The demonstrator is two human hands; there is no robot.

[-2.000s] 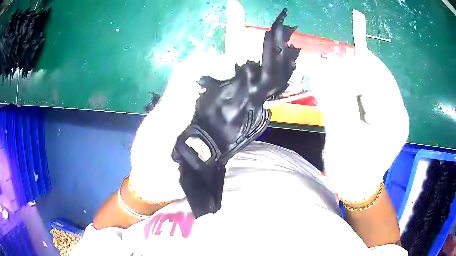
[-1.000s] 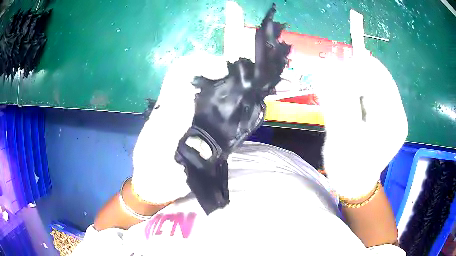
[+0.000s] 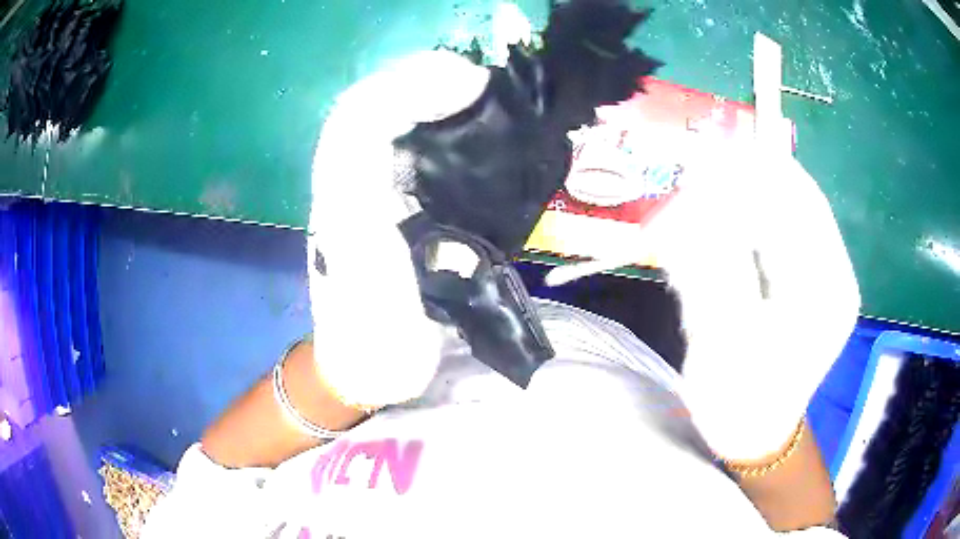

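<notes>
A glossy black moulded part (image 3: 484,168) with a jagged upper end and a pale oval opening hangs over the table's near edge. My left hand (image 3: 374,232) in a white glove is shut on its left side, the thumb lying across it. My right hand (image 3: 763,274) in a white glove is to the right of the part, not touching it. A thin pale stick (image 3: 595,270) points from it toward the part. Glare hides the right fingers. The red printed sheet (image 3: 705,105) lies behind, with an oval ring (image 3: 596,185) on it.
Yellow tape (image 3: 579,234) runs along the sheet's near edge. A pale strip (image 3: 768,90) and a second thin stick (image 3: 808,95) are at its right. Black parts (image 3: 58,68) are piled far left on the green table. A blue bin (image 3: 858,421) with black parts is at lower right.
My left hand has moved up and right and tilted the part, so its lower end now points right. The oval ring has come into view, and the stick shows more clearly.
</notes>
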